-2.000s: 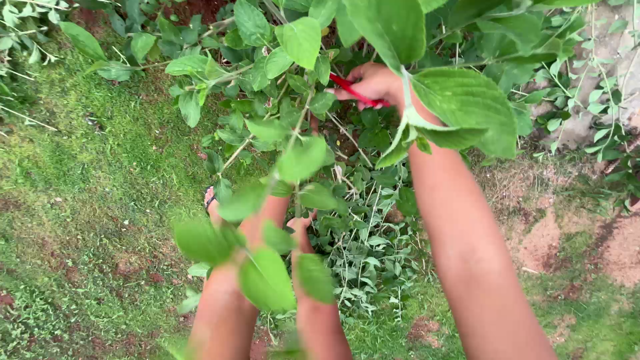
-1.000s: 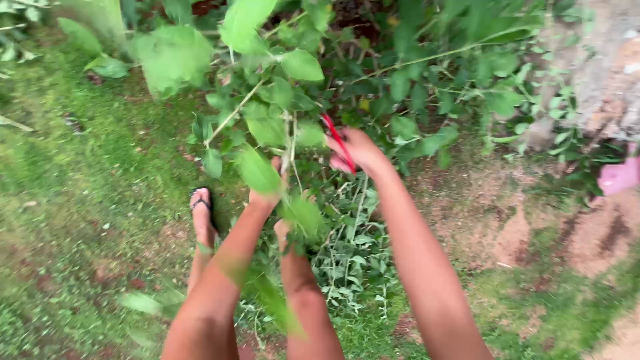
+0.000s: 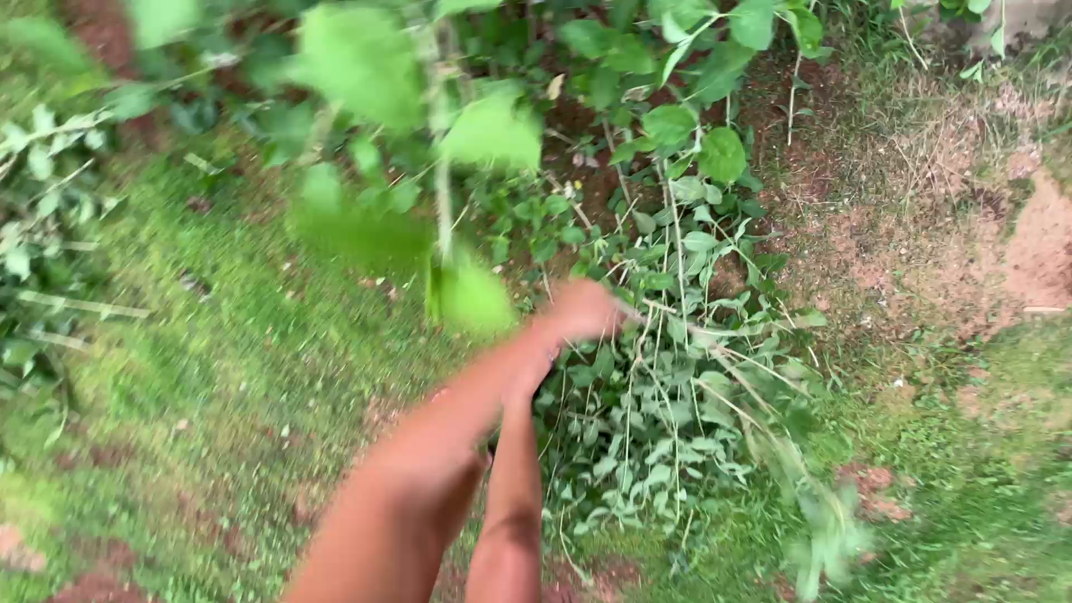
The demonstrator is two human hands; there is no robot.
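Observation:
My left hand (image 3: pixel 586 311), blurred by motion, is closed around the woody end of a leafy branch (image 3: pixel 737 356). The branch reaches to the right and down from the hand, and its blurred tip hangs over the grass. Below it lies a heap of leafy cuttings (image 3: pixel 653 427) with pale green leaves. Above my left hand, the leafy shrub (image 3: pixel 670 126) fills the top of the view, and blurred large leaves (image 3: pixel 360 67) hang close to the camera. My right hand is out of view.
My leg (image 3: pixel 511 511) and part of a dark sandal show beneath my left arm. More cut branches (image 3: pixel 50 201) lie on the grass at the left edge. Bare reddish soil (image 3: pixel 1043 243) and patchy grass spread along the right side.
My left hand has moved right, now with a branch in it, over the heap. My right hand, earlier at the shrub with a red-handled cutting tool, has left the view. The view has shifted.

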